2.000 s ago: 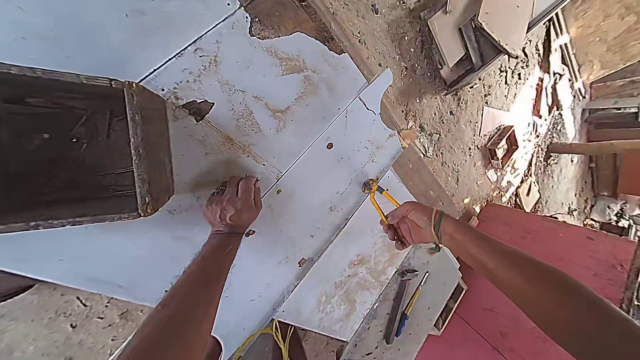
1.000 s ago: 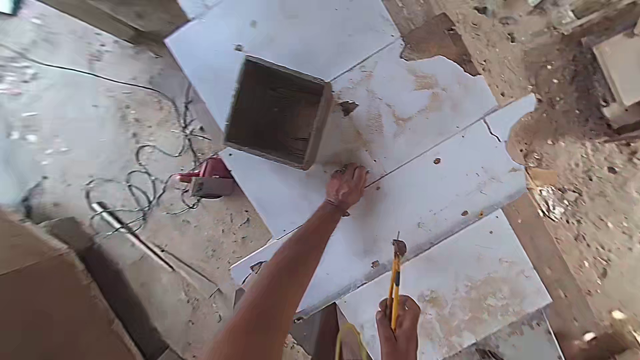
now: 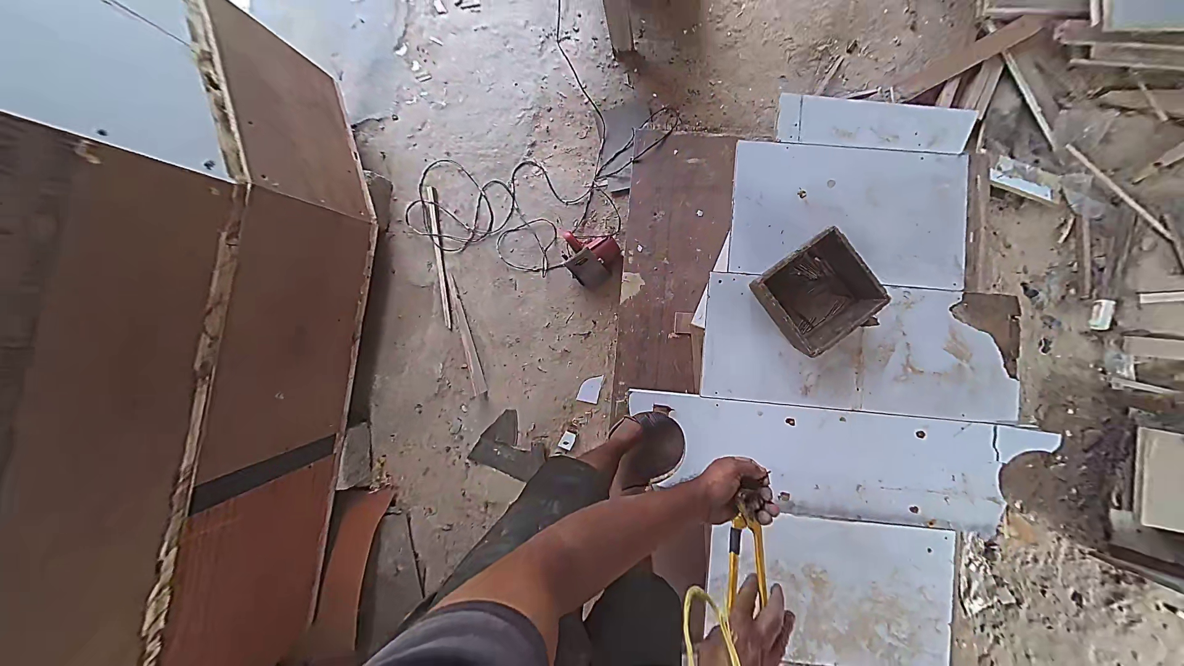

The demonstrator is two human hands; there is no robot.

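My left hand is closed at the head of yellow-handled pincers, fingers bunched at the jaws; whether it grips the jaws or something small in them is hidden. My right hand, at the bottom, is around the ends of the long yellow handles, which stand slightly apart. Both hands are over white-faced boards with small holes and stains. An open wooden box with thin pieces, perhaps nails, inside stands farther up on the boards. A yellow cord loops beside my right hand.
A red power tool with a tangled black cable lies on the dusty floor. Large brown panels stand at left. Wood strips lie between them. Scrap wood is piled at upper right. My legs are beside the boards.
My left hand has left the board surface near the box and come to the pincers' head. My right hand still holds the handles. The view has turned and widened strongly.
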